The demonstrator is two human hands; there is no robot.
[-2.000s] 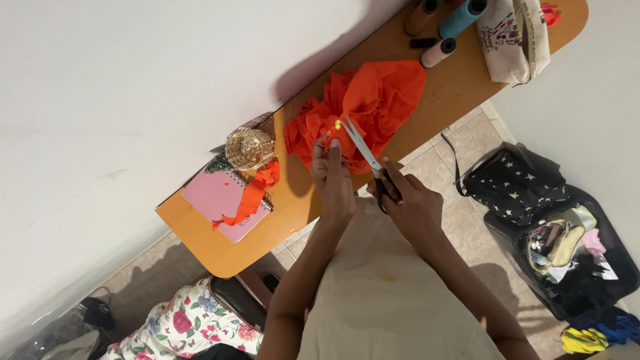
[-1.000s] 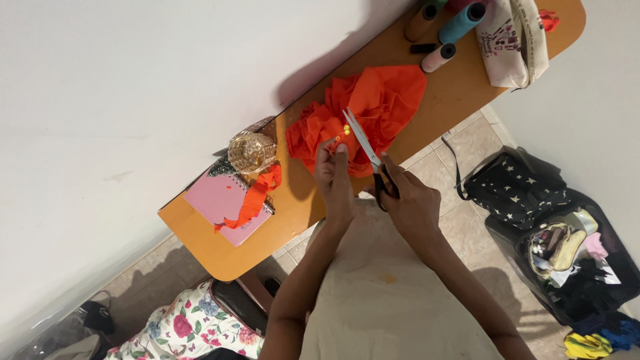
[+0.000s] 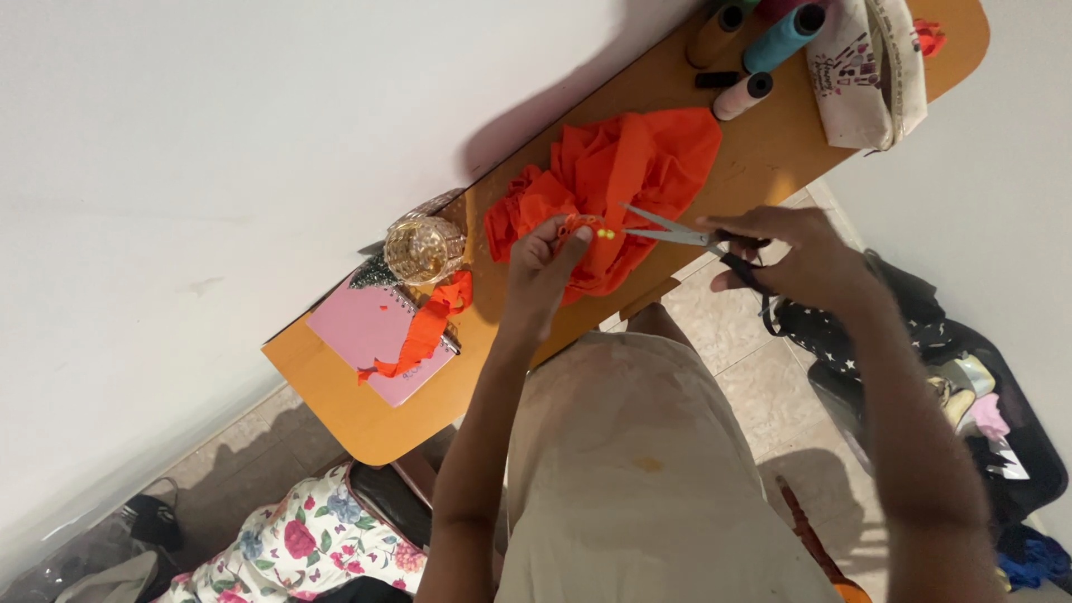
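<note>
My left hand [image 3: 544, 264] pinches the edge of a piece of orange-red fabric, where small yellow pin heads or beads [image 3: 605, 234] show just beyond the fingertips. Gathered orange-red fabric [image 3: 641, 167] lies heaped on the wooden table under and behind that hand. To the right, my right hand [image 3: 787, 251] grips the black handles of a pair of scissors [image 3: 682, 234]. Their metal blades are spread apart and point left toward the yellow bits, over the fabric. Whether the blades touch the cloth I cannot tell.
On the wooden table [image 3: 335, 414] stand a woven glass-like basket [image 3: 425, 250], a pink spiral notebook [image 3: 347, 322] with an orange fabric strip [image 3: 427, 331], thread cones [image 3: 783, 38] and a white pouch [image 3: 854, 100]. An open suitcase [image 3: 1030, 435] lies on the floor at right.
My right hand has moved right with the scissors, away from my left hand. The blades, nearly closed before, are now spread. My left hand still pinches the fabric.
</note>
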